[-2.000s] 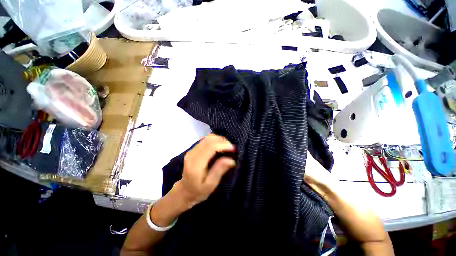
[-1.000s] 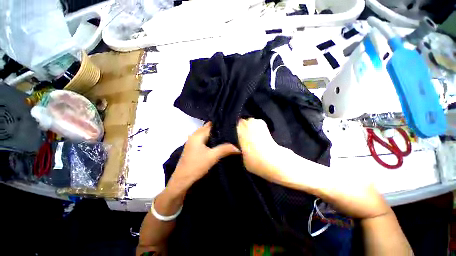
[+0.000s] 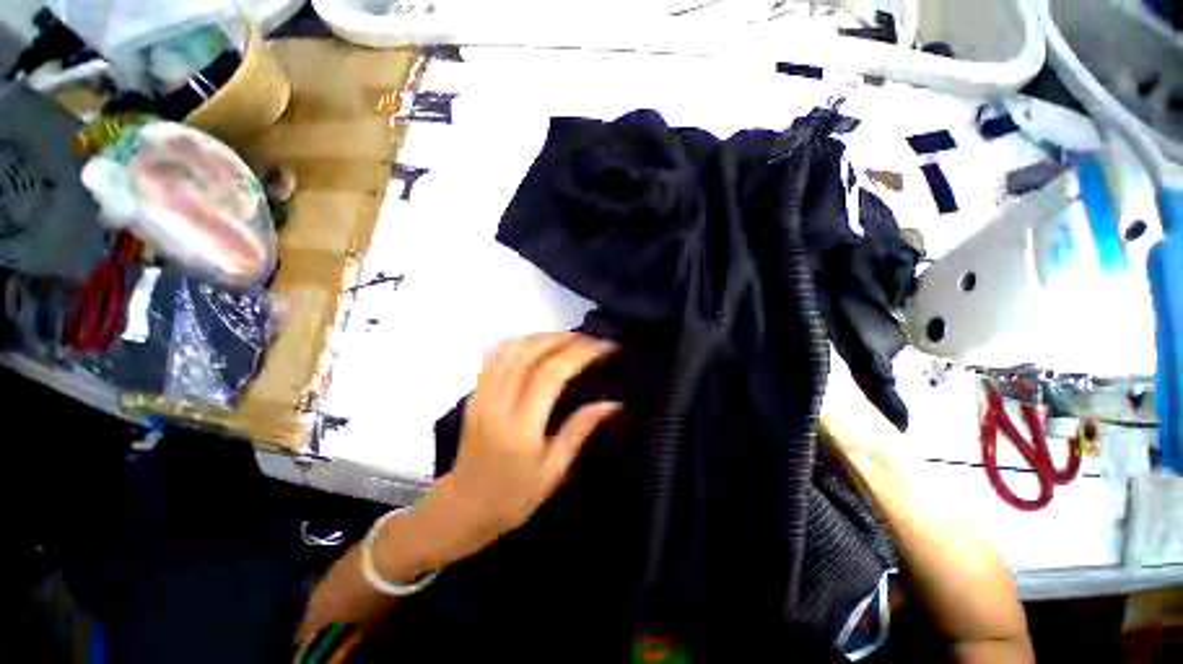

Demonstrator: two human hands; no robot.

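A black, finely ribbed garment (image 3: 727,298) lies bunched over the white table (image 3: 428,272) and hangs down over its front edge. My left hand (image 3: 525,415) is on the garment's left part, thumb and fingers curled around a fold of cloth. My right forearm passes under the garment's right side; the cloth covers most of my right hand (image 3: 850,435), so its fingers are hidden. A white cord loop (image 3: 867,616) shows at the garment's lower right. A white curved mark (image 3: 851,195) shows on the cloth at the upper right.
Red-handled scissors (image 3: 1025,448) lie at the right, below the white machine head (image 3: 1025,285). A light blue paddle-shaped object (image 3: 1169,324) is at the right rim. Cardboard (image 3: 311,247), a tape roll (image 3: 253,91) and plastic-wrapped items (image 3: 195,201) are at the left. White bins (image 3: 908,59) stand at the back.
My right hand has moved from on top of the cloth to beneath its right side. The garment has spread out to the right. My left hand stays on the left part.
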